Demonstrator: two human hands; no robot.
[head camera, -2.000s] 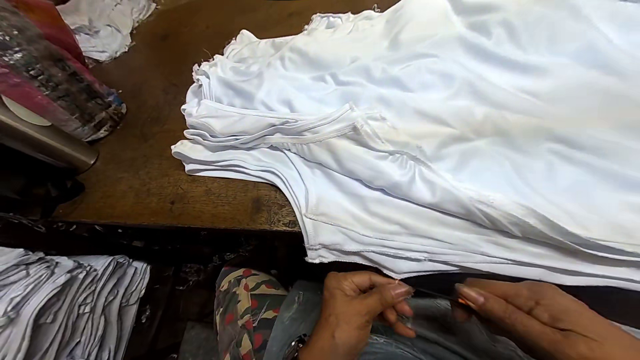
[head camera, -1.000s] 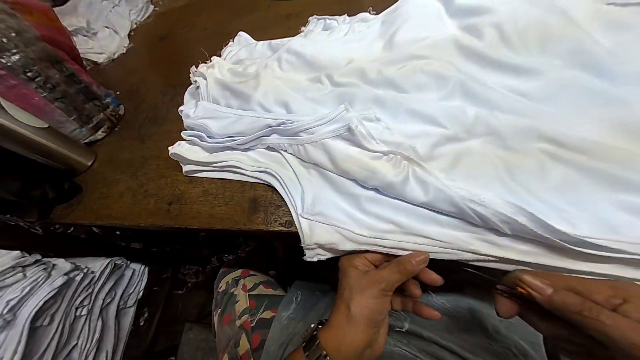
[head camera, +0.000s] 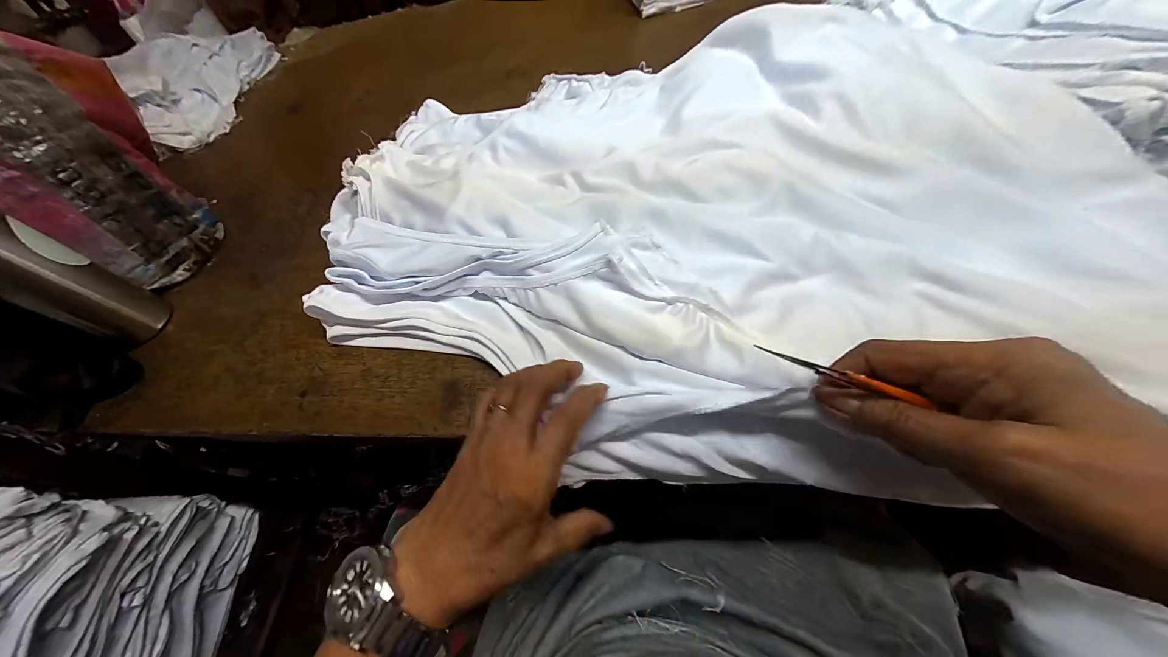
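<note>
Several layers of white sleeveless fabric garments (head camera: 776, 201) lie spread and wrinkled on a brown wooden table. My left hand (head camera: 511, 474), with a ring and a metal wristwatch (head camera: 365, 593), rests its fingertips on the garments near the front edge, fingers apart. To the right, my right hand (head camera: 967, 411) is closed around small thread snips (head camera: 867, 383) with an orange handle, the thin dark blades pointing left. A fold of the white fabric rises to the right hand's fingertips and looks pinched there.
At the left stand a metal cylindrical container (head camera: 91, 292) and a clear and pink plastic package (head camera: 100, 173). Crumpled white cloth (head camera: 192, 87) lies behind them. A stack of folded white pieces (head camera: 119, 566) sits below the table edge (head camera: 274, 415) at lower left.
Both hands have risen from below the table's edge onto the white garments. The snips now show clearly in my right hand, and the fabric near the front edge is pulled into folds.
</note>
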